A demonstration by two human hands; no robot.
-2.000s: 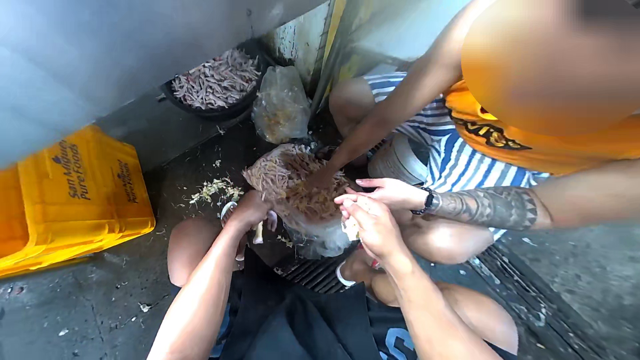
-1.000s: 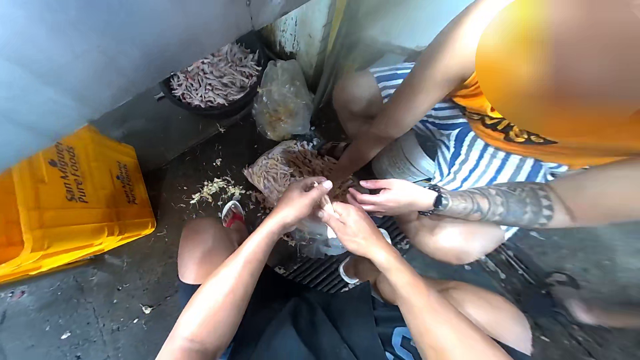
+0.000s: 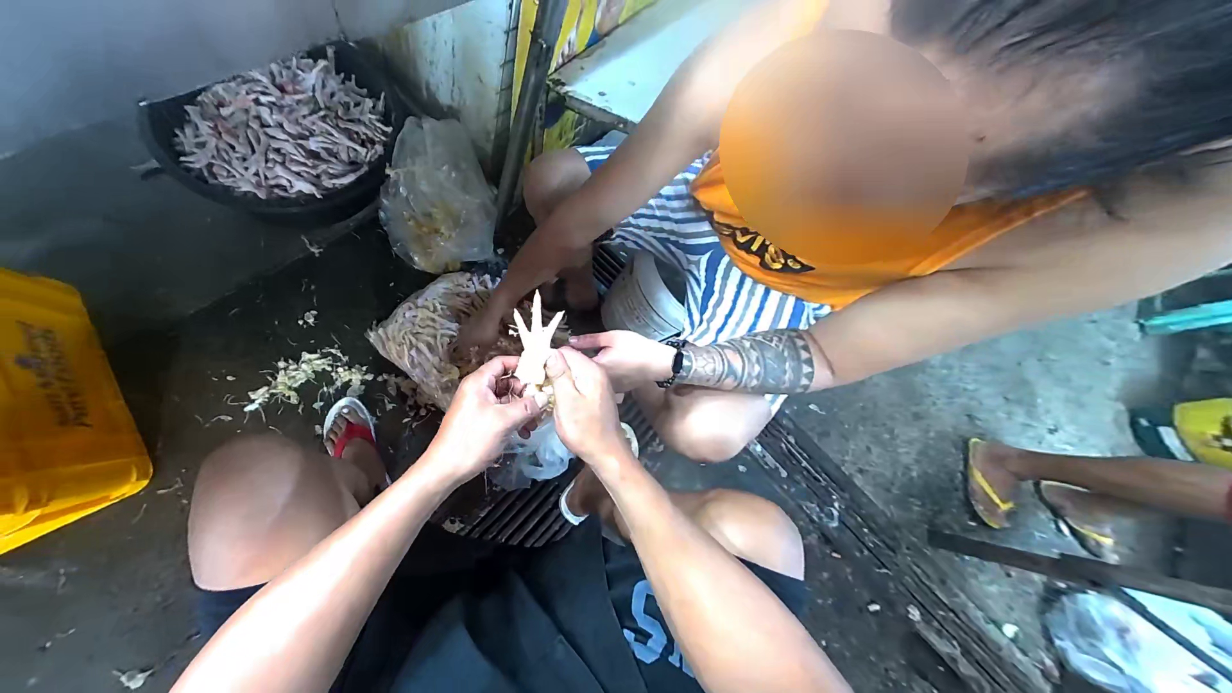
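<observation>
A pale chicken foot stands with its toes upward between my two hands. My left hand pinches its lower end from the left, and my right hand grips it from the right, thumb against its side. Just beyond lies an open plastic bag of chicken feet, where a co-worker's hand reaches in. The co-worker's other hand is close beside my right hand. Below my hands is a clear plastic bag.
A black basin heaped with chicken feet stands at the back left, beside a clear plastic bag. A yellow crate is at the left. Pale scraps lie on the floor. Another person's feet show at the right.
My hands, apart two seconds ago, have come together, and the chicken foot now shows upright between them. The co-worker leans further in. The view has shifted somewhat.
</observation>
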